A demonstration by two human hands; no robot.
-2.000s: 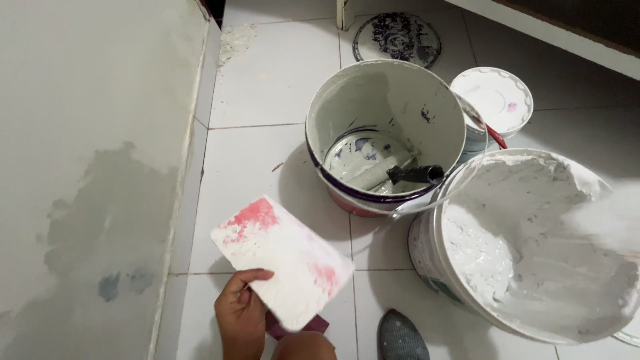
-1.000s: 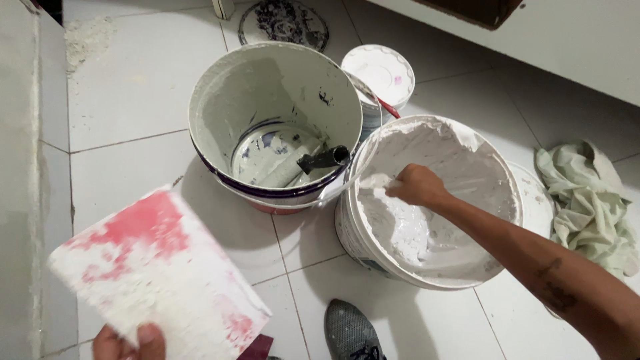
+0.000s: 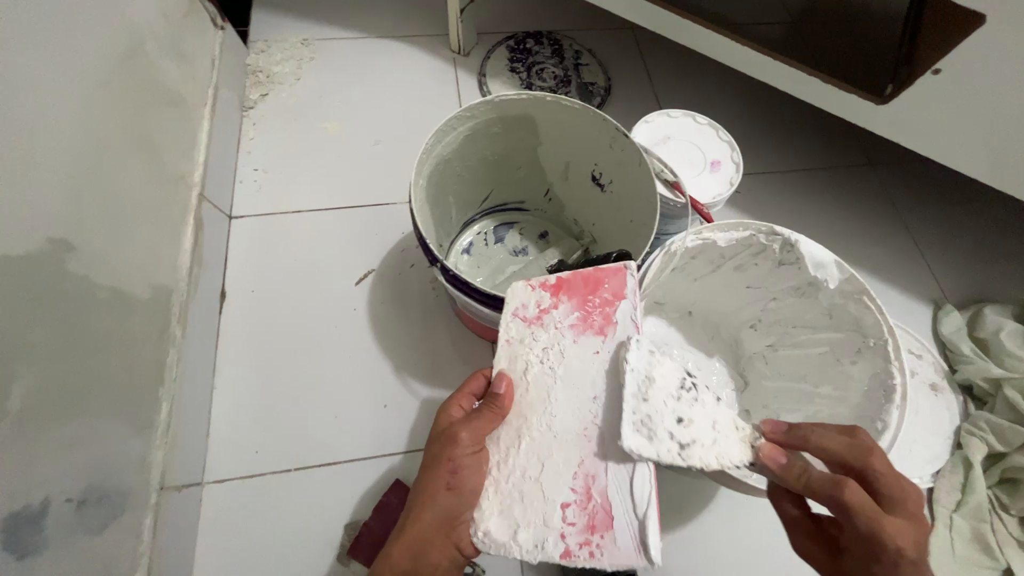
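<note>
My left hand (image 3: pixel 460 472) grips a flat rectangular board (image 3: pixel 560 416), red beneath a crust of white putty, thumb on its left edge. Between the fingers and thumb of my right hand (image 3: pixel 848 480) is a putty-covered spreader blade (image 3: pixel 684 408), its left edge at or just over the board's right edge. Behind it stands a bucket of white putty (image 3: pixel 808 320), its walls smeared. A larger grey-lined bucket (image 3: pixel 528 168) stands beyond the board; the black handle (image 3: pixel 600 260) of a tool shows in it, partly hidden by the board.
Behind the buckets are a small white-lidded tub (image 3: pixel 692 156) and a stained round lid (image 3: pixel 546 72). A pale green cloth (image 3: pixel 984 432) lies at the right, beside another lid (image 3: pixel 928 400). A wall (image 3: pixel 88 240) runs along the left. A dark red block (image 3: pixel 380 524) lies near my left wrist.
My right hand has come out of the putty bucket with the spreader and is now beside the board. The board has turned more upright in view and is next to the buckets.
</note>
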